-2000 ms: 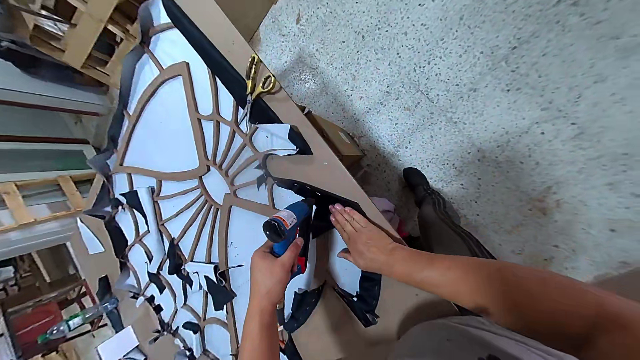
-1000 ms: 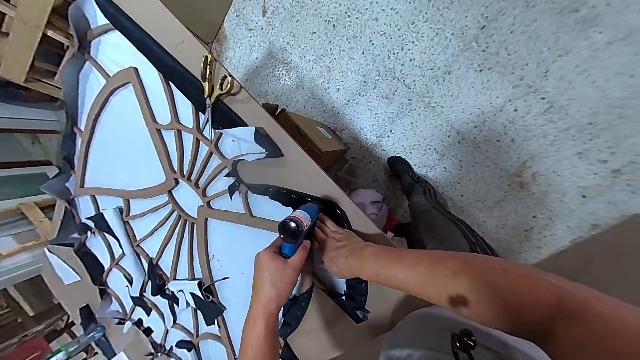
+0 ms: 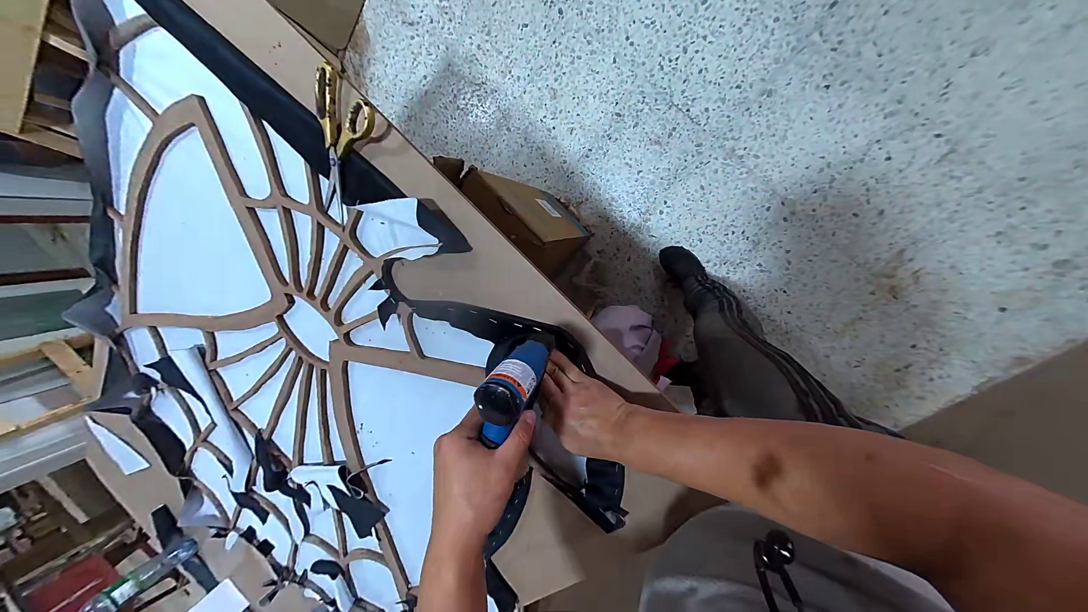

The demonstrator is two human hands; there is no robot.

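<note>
My left hand (image 3: 484, 467) grips a blue and black power tool (image 3: 514, 382), likely a stapler, whose nose meets the black fabric edging (image 3: 501, 321) of a cut-out wooden panel. Beside the nose, my right hand (image 3: 586, 408) lies with its fingers on that edging, close to the table edge. A row of staples shows along the fabric. The panel (image 3: 229, 323) has curved brown ribs over white material, with loose black and white fabric flaps at its lower left. Scissors with yellow handles (image 3: 342, 119) lie across the black border near the top.
A cardboard box (image 3: 527, 212) stands on the speckled floor beside the table (image 3: 510, 263). Pink and red cloth (image 3: 629, 336) lies below the edge, near my leg and dark shoe (image 3: 682, 263). A plastic bottle (image 3: 140, 578) and wooden frames (image 3: 68, 365) are at the left.
The power tool has moved up along the black edging, towards the panel's middle. My right hand has shifted with it and its fingers are now against the tool's nose. The view has shifted.
</note>
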